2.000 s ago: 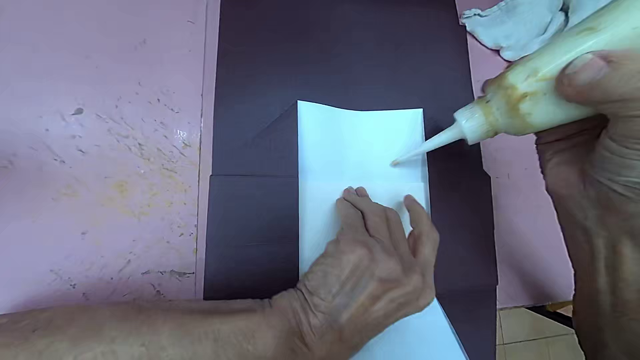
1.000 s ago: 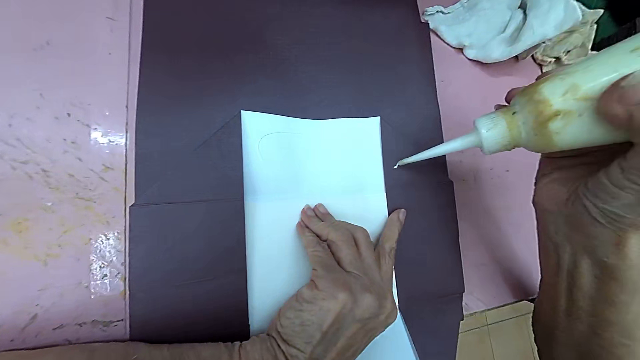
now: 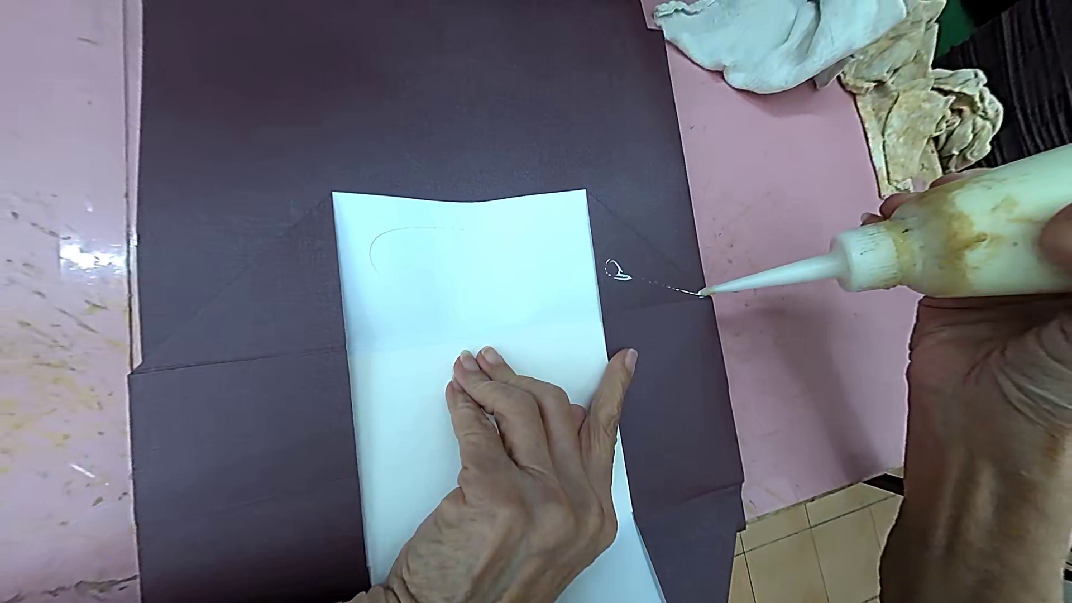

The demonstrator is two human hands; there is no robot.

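A folded white sheet of paper lies on a large dark, creased sheet. Spread on the white paper, my left hand presses it flat with its fingertips, the outer finger reaching past the paper's right edge. My right hand is closed around a stained squeeze bottle with a long, thin white nozzle. The nozzle's tip is at the dark sheet's right edge. From it a thin dotted white trail leads left to a small white squiggle beside the white paper. A faint curved line shows on the paper's upper left.
Under the dark sheet is a pink tabletop with stains and scratches on its left part. A crumpled white cloth and a stained beige cloth lie at the upper right. Floor tiles show at the lower right.
The bottle's nozzle has moved right, from over the white paper to the dark sheet's right edge. A white squiggle and dotted trail now show on the dark sheet. My left hand stays on the paper.
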